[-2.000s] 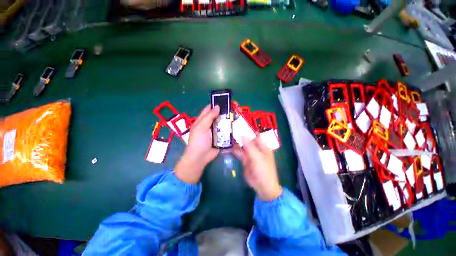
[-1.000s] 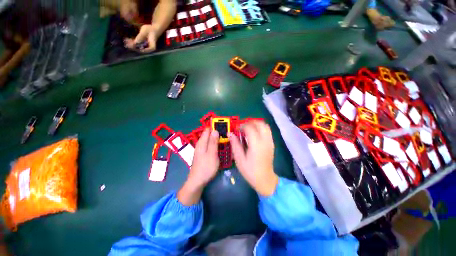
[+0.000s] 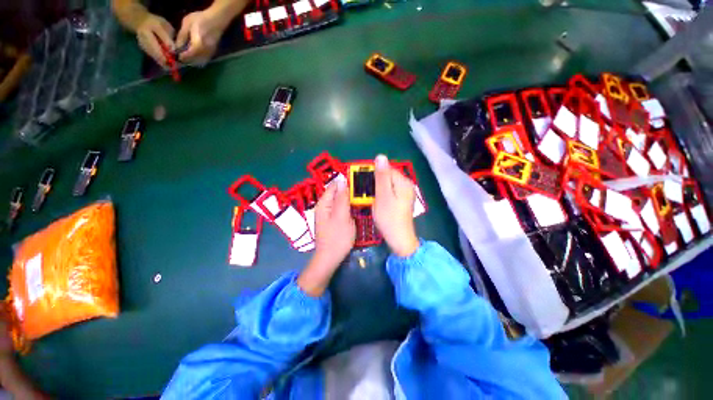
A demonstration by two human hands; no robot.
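Observation:
A phone with its red housing fitted [image 3: 365,222] and a yellow-orange ring round its screen is held upright between my hands. My left hand [image 3: 336,226] grips its left side. My right hand [image 3: 395,205] grips its right side, with the thumb beside the screen. Red front housings [image 3: 288,223] with white lower halves lie fanned behind and to the left of my hands, partly hidden by them. The phone's lower end is above the green bench [image 3: 234,328].
At right, a black blister tray [image 3: 575,277] holds many red housings. An orange bag [image 3: 66,269] lies at left. Dark phone bodies [image 3: 131,139] lie in a row behind it, another [image 3: 278,108] at centre. Two red phones [image 3: 389,71] lie further back. Another person's hands [image 3: 184,39] work top left.
The dark phone body in my hands two seconds ago now has a red housing with a yellow-orange ring over it. My right hand now grips its side. Another person's hands have come into view.

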